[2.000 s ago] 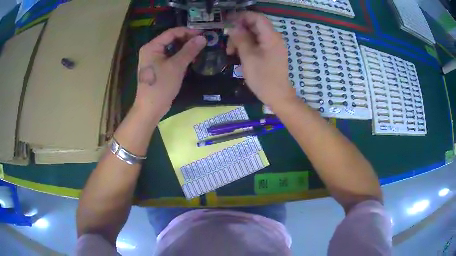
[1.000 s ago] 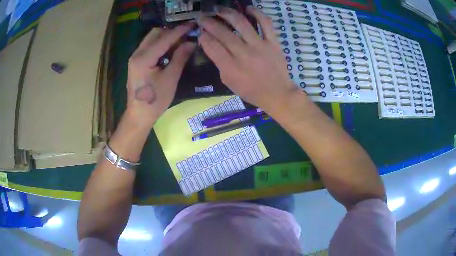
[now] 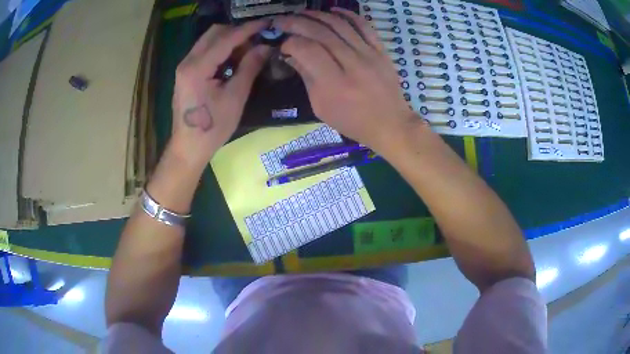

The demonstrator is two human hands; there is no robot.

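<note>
The black test fixture (image 3: 266, 104) stands straight ahead at the top of the view. Its round nest (image 3: 271, 32) shows as a pale ring between my hands. My left hand (image 3: 217, 79) is at the left side of the nest, thumb and forefinger close to it. My right hand (image 3: 345, 69) is bent over the nest from the right, fingertips at its edge. Whether a small part is between my fingertips cannot be seen; the fingers hide the spot.
Cardboard sheets (image 3: 86, 117) lie at left with a small dark stub (image 3: 78, 83) on them. White parts trays (image 3: 452, 69) with rows of round-headed parts are at right. Yellow paper with label sheets (image 3: 304, 214), a purple marker (image 3: 318, 155) and a thinner pen (image 3: 304, 173) lie in front.
Since two seconds ago, my right hand has come down and left over the nest, and my left hand has shifted slightly left. The view has shifted a little. The pale ring shows again after being covered.
</note>
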